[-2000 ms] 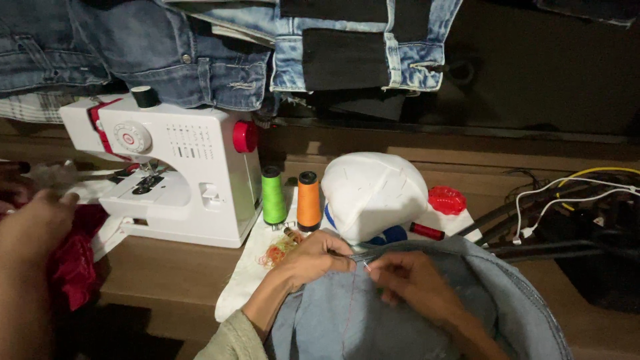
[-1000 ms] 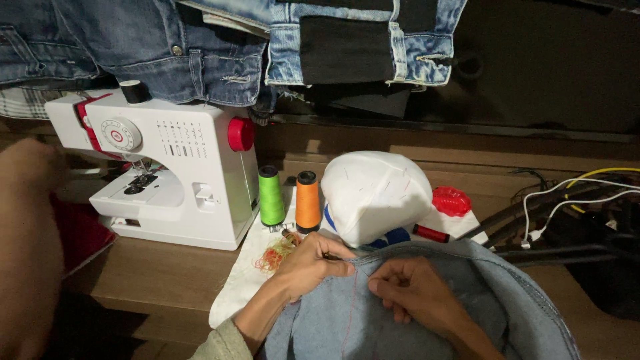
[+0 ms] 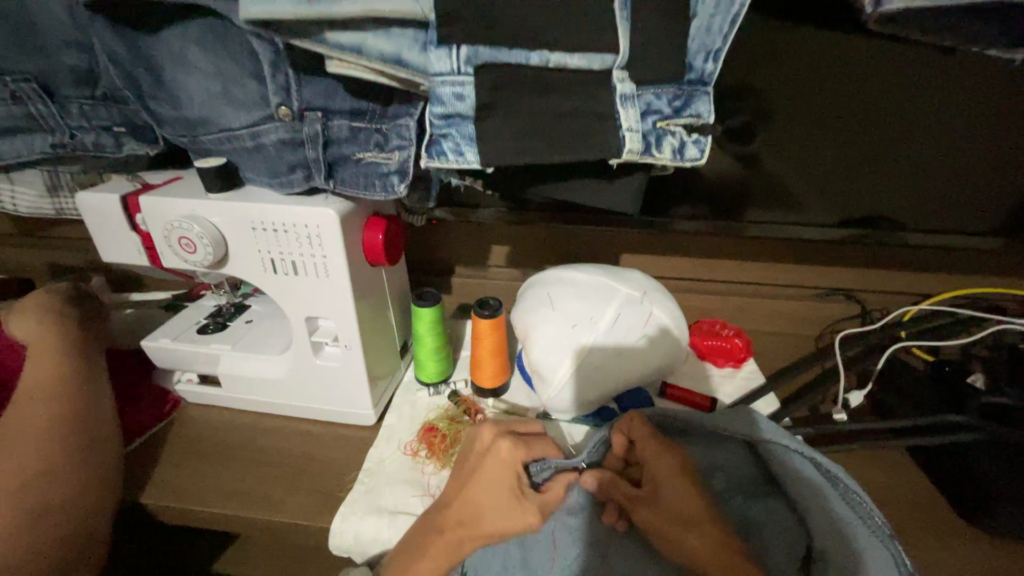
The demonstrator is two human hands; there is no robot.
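Blue-grey denim fabric (image 3: 704, 472) lies at the bottom, reaching to the lower right. My left hand (image 3: 504, 480) pinches a folded edge of it between thumb and fingers. Close by on the right, my right hand (image 3: 640, 472) has its fingers closed on the same fold; a small shiny tip, perhaps a needle or pin, shows between the hands. Behind them sits a white stuffed cushion (image 3: 600, 336) with pins in it. A green thread cone (image 3: 432, 340) and an orange thread cone (image 3: 490, 348) stand left of the cushion, above a tangle of loose thread (image 3: 438, 436).
A white sewing machine (image 3: 352, 320) with a black spool (image 3: 216, 174) stands at left. Another person's arm (image 3: 60, 400) reaches in beside red fabric (image 3: 140, 392). Jeans (image 3: 344, 120) hang above. A red dish (image 3: 720, 342), a red spool (image 3: 688, 397) and white cables (image 3: 852, 344) lie at right.
My two hands have drawn together at the denim edge, which is now folded up between them. The other person's arm has shifted at the left.
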